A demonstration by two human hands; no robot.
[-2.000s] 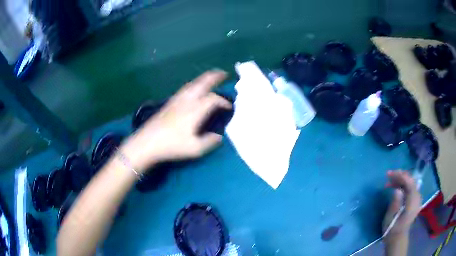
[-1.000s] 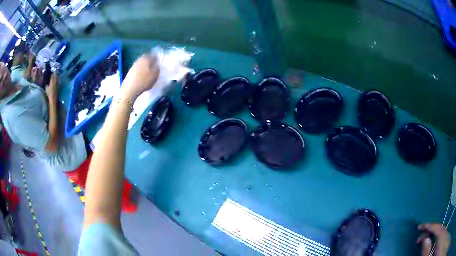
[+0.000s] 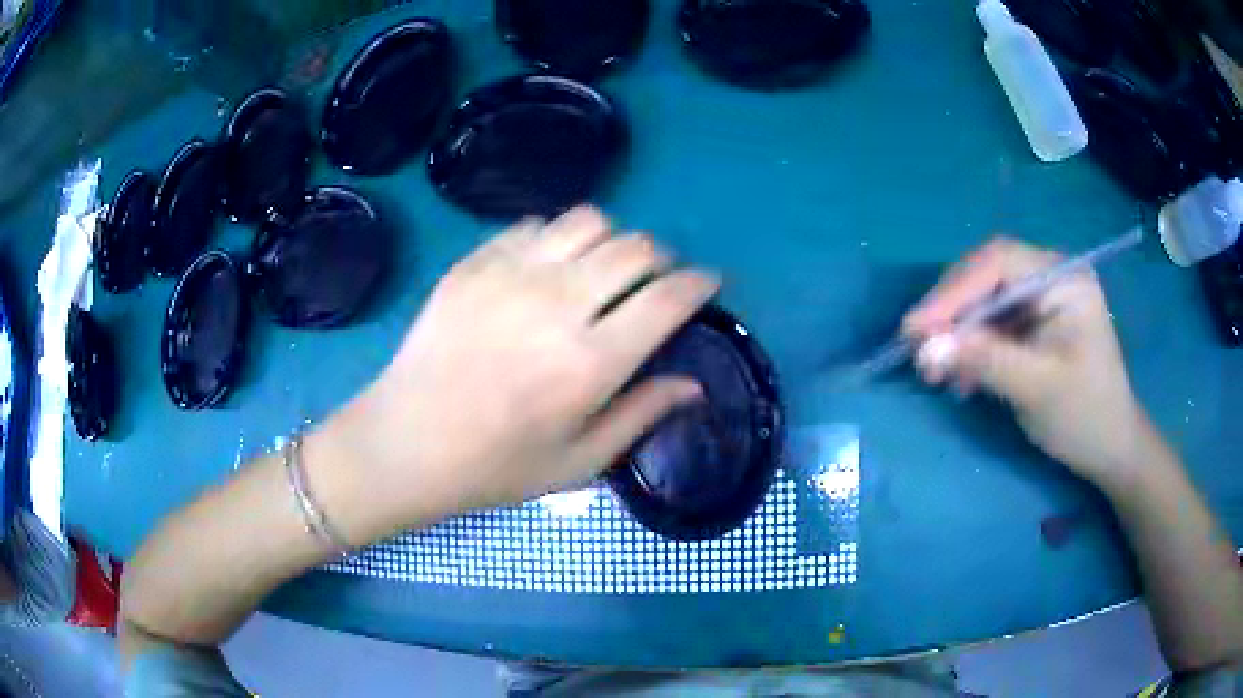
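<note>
A glossy black oval cover (image 3: 709, 450) lies over the dot sheet (image 3: 648, 562), a clear film with rows of white dots that is bare at its right end. My left hand (image 3: 545, 355) is over the cover's left part, fingers spread and thumb across its inside; whether it grips the rim I cannot tell. My right hand (image 3: 1029, 355) holds the thin silver tweezers (image 3: 1056, 280) like a pen, blurred tips pointing left towards the cover and not touching it.
More black oval covers (image 3: 532, 143) stand at the back and left. A translucent squeeze bottle (image 3: 1032, 85) lies at the back right, and a second bottle (image 3: 1205, 221) is at the right edge. A crumpled white wipe (image 3: 66, 266) lies at the far left.
The view has swung back to the bench front. My left hand has left the white wipe at the far left and is now at the cover. My right hand has come fully into view with the tweezers.
</note>
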